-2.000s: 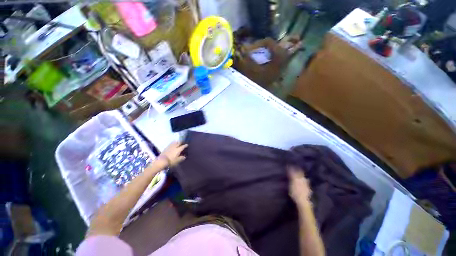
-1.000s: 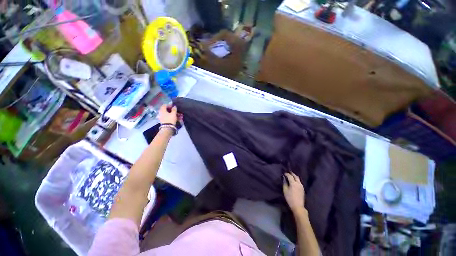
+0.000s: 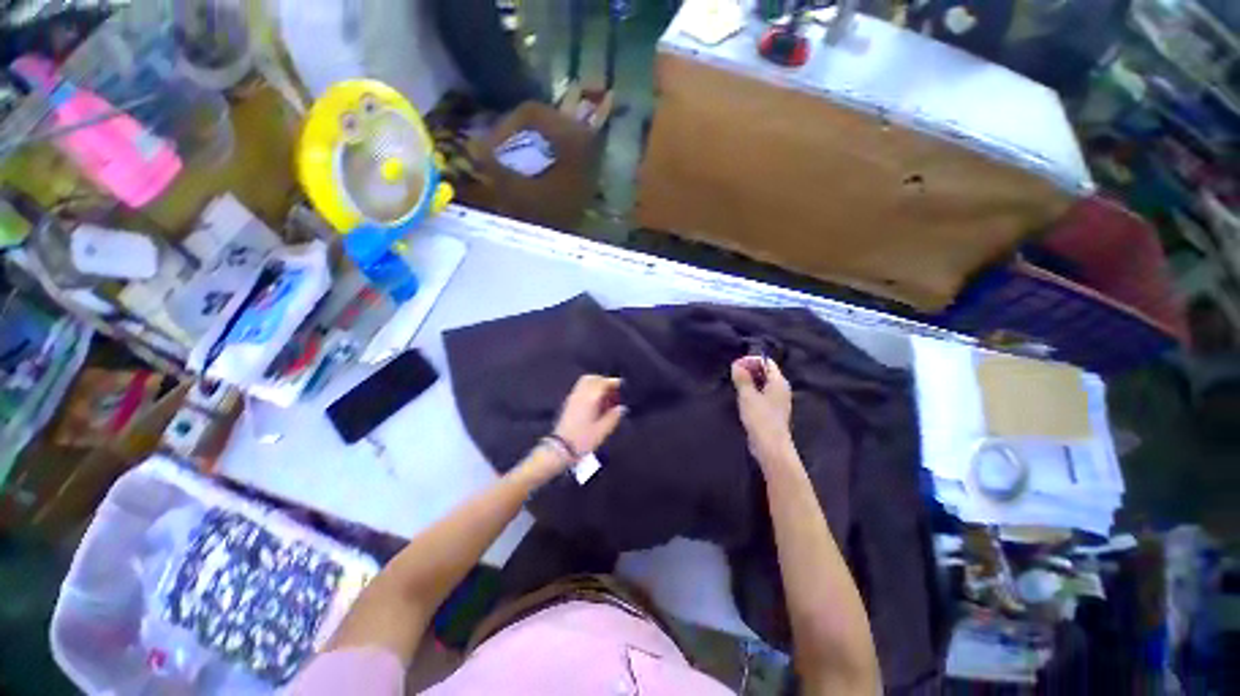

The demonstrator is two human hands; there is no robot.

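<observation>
The dark brown-purple garment lies spread over the white table, its lower part hanging over the near edge. A small white label or tag shows on it beside my left wrist. My left hand is over the garment's middle, slightly blurred, fingers bent; whether it grips cloth is unclear. My right hand has thumb and fingers pinched together at the garment's upper part, with a small dark thing at the fingertips that I cannot make out.
A black smartphone lies left of the garment. A yellow and blue fan stands at the back left. A white basket with patterned cloth is at the lower left. Papers, a tan card and a tape roll lie at the right.
My left hand has let go of the garment's left corner and moved right and down over the cloth. That end now lies flatter, uncovering the phone. My right hand has moved up the garment.
</observation>
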